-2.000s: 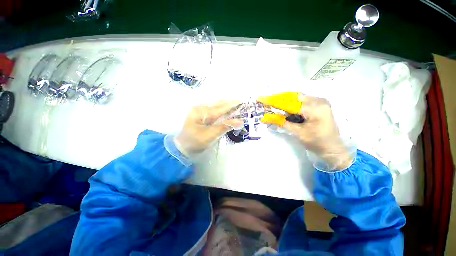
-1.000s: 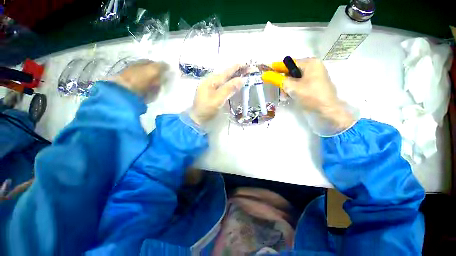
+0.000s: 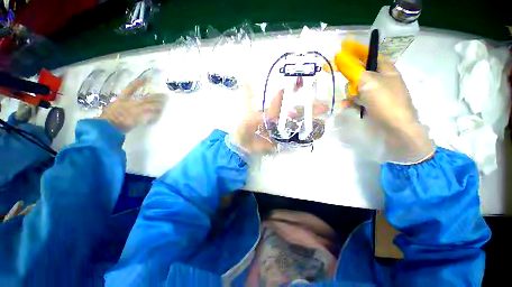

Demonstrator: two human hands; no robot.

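Note:
A headset unit (image 3: 299,134) with a thin dark loop lies in front of me, its silver and dark cluster nearest me. A small silver-black module (image 3: 300,69) is at the far end of the loop, joined by two white strips. My left hand (image 3: 261,126), in a clear glove, is at the unit's left side, with fingers showing behind or under the clear loop area. My right hand (image 3: 377,92), with orange finger cots, is right of the unit and holds a slim black tool (image 3: 373,53) upright, off the unit.
Bagged waiting units (image 3: 224,80) stand in a row to the left and at the far edge. Another person's hand (image 3: 135,106) and blue sleeve reach in at left. A pump bottle (image 3: 397,33) is far right, crumpled white wipes (image 3: 474,117) at right, a dark green belt (image 3: 224,12) beyond.
My right hand has moved right, off the unit, with the black tool. The loop and module now show in full. Another bagged unit stands at the far edge; the other person's hand entered and shifted left.

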